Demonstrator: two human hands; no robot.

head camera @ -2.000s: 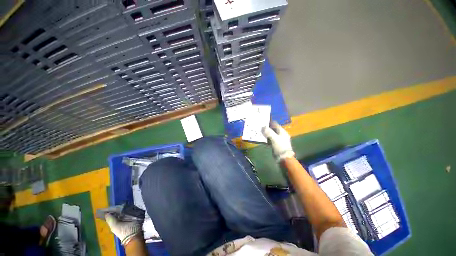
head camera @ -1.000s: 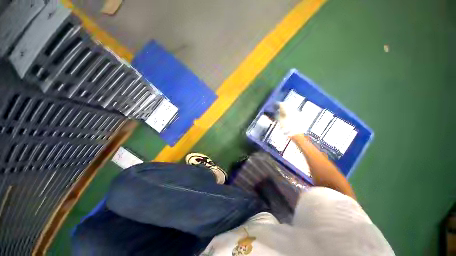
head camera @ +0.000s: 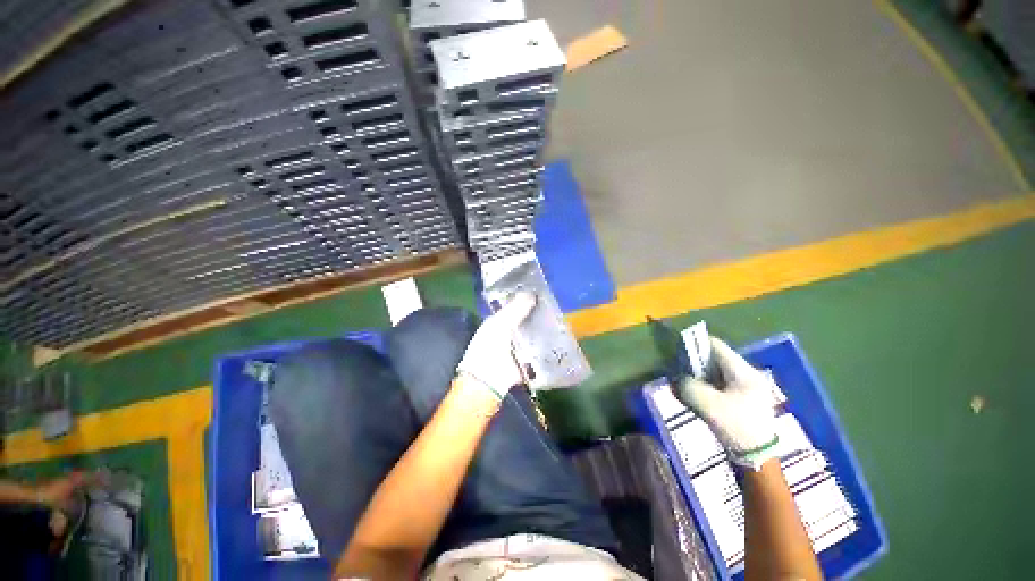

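My left hand [head camera: 494, 354], in a white knit glove, grips a silver sheet-metal part [head camera: 547, 335] with small holes, held above my knees beside the foot of the tall metal stack. My right hand [head camera: 732, 403], gloved with a green-edged cuff, holds a small narrow metal piece [head camera: 696, 347] above the near part of the right-hand blue bin [head camera: 846, 465]. The bin holds small plates in rows, partly hidden by my right hand and forearm.
The tall stack of metal parts [head camera: 496, 148] rises over a blue sheet [head camera: 581, 244]. A grey wall of stacked parts [head camera: 329, 159] stands at the left. A left-hand blue bin [head camera: 233, 454] holds loose parts. A white plate [head camera: 402, 300] lies on the floor. Another person's arm [head camera: 40, 493] shows at lower left.
The view has swung back left from the right-hand bin. My left hand is now in view with a metal part, and my right hand has lifted from the bin with a small piece.
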